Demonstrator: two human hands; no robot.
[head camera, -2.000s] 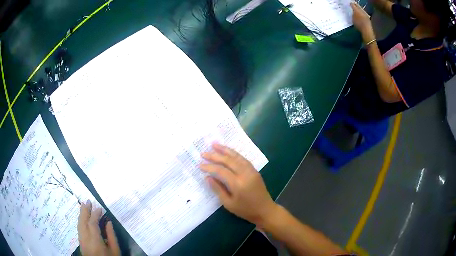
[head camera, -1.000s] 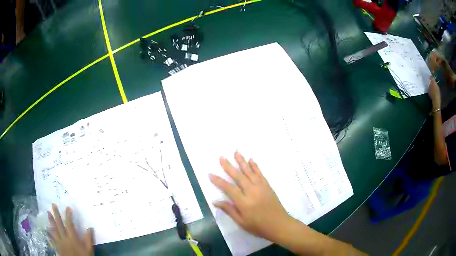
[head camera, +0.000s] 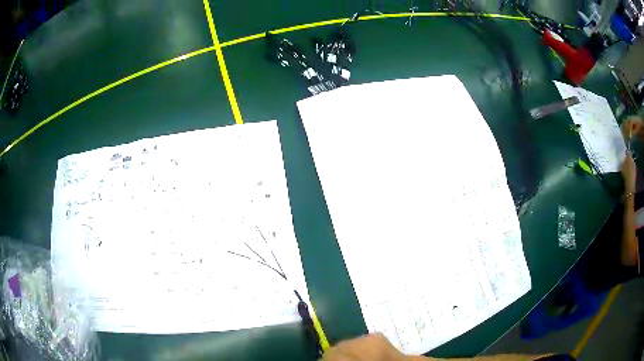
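Two large white sheets lie side by side on the green bench. The left harness drawing sheet (head camera: 162, 233) shows faint lines and small sketches. The right sheet (head camera: 416, 197) is mostly blank, with faint table lines at its lower right. A single harness (head camera: 303, 310) lies with its thin branching ends on the left drawing and its dark part past the lower right corner. My right hand (head camera: 364, 349) is at the bottom edge by the right sheet's lower corner, cut off by the frame; its fingers are hidden. My left hand is not in view.
A clear plastic bag with a purple tag (head camera: 46, 303) lies lower left. Connectors (head camera: 318, 63) cluster behind the sheets, and dark wires (head camera: 519, 120) lie to their right. A small silvery packet (head camera: 566, 227), steel ruler (head camera: 554, 108) and red heat gun (head camera: 573, 58) are at right, near another person's hands.
The view has swung left. My right hand has moved off the right sheet down to the bottom edge. My left hand has left the picture.
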